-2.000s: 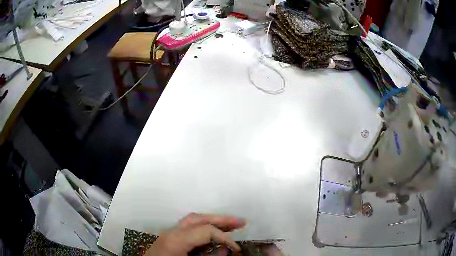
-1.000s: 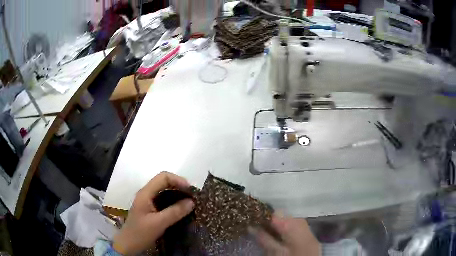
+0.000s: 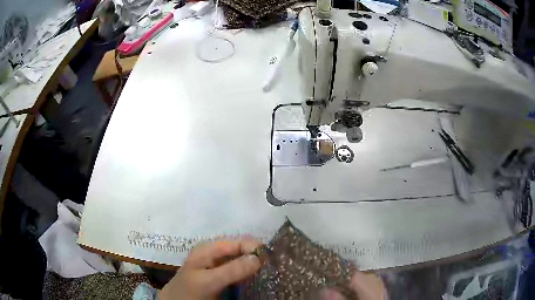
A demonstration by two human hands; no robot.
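A brown-gold speckled cut piece (image 3: 302, 266) is held at the front edge of the white machine table (image 3: 170, 176), one corner pointing up. My left hand (image 3: 214, 266) pinches its left edge between thumb and fingers. My right hand (image 3: 366, 286) is at its lower right, blurred and cut off by the bottom edge, with fingers against the cloth. The sewing machine (image 3: 405, 64) stands to the right, its needle area behind the cloth.
Black snips (image 3: 456, 150) and a thin white-handled tool (image 3: 413, 164) lie on the machine bed. A brown-gold stack (image 3: 252, 13) and thread loop (image 3: 216, 50) are at the back. A pink power strip (image 3: 146, 34) is at back left, white material (image 3: 58, 240) at lower left.
The view has turned right and down toward the machine. Both hands hold the speckled piece, which was not raised in view two seconds ago. Since one second ago it has shifted slightly right and lower.
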